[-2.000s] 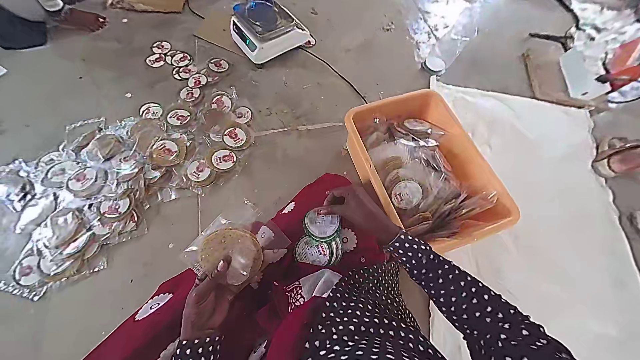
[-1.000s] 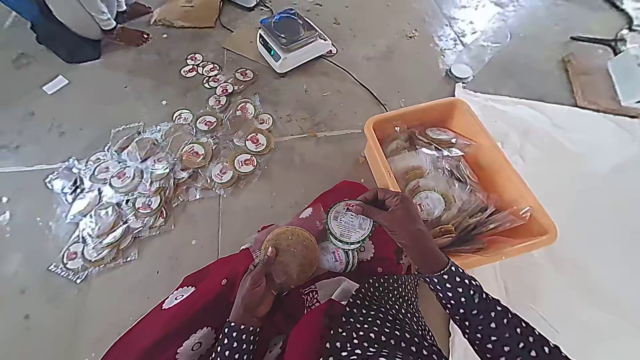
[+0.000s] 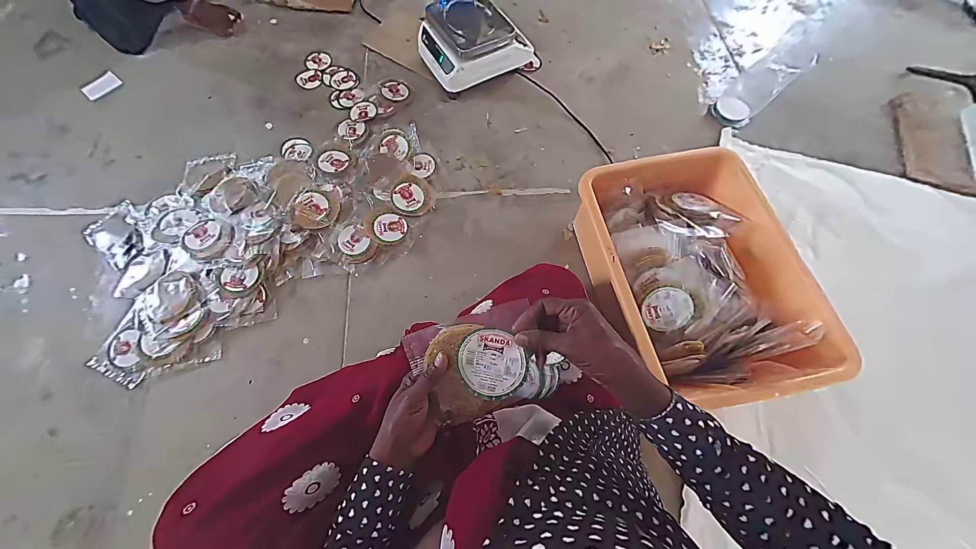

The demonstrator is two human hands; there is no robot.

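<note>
My left hand (image 3: 412, 415) holds a clear plastic packet of flat round brown discs (image 3: 450, 393) over my lap. Between the thumb and fingers of my right hand (image 3: 583, 339) is the upper right edge of a round printed label (image 3: 492, 364), which lies over the right part of the packet. More round labels (image 3: 545, 379) rest on the red cloth just behind it. To the right, an orange plastic tub (image 3: 793, 282) holds several packets (image 3: 686, 259) of similar discs, one with a round label facing up.
A heap of labelled packets (image 3: 206, 236) lies on the floor at left, loose round labels (image 3: 351, 97) beyond it. A digital scale (image 3: 476, 46) with a cable stands at the top. White sheeting (image 3: 900, 305) spreads at right. Another person's hand (image 3: 210, 17) is at top left.
My right hand has brought a round label from the labels on my lap leftward onto the packet in my left hand.
</note>
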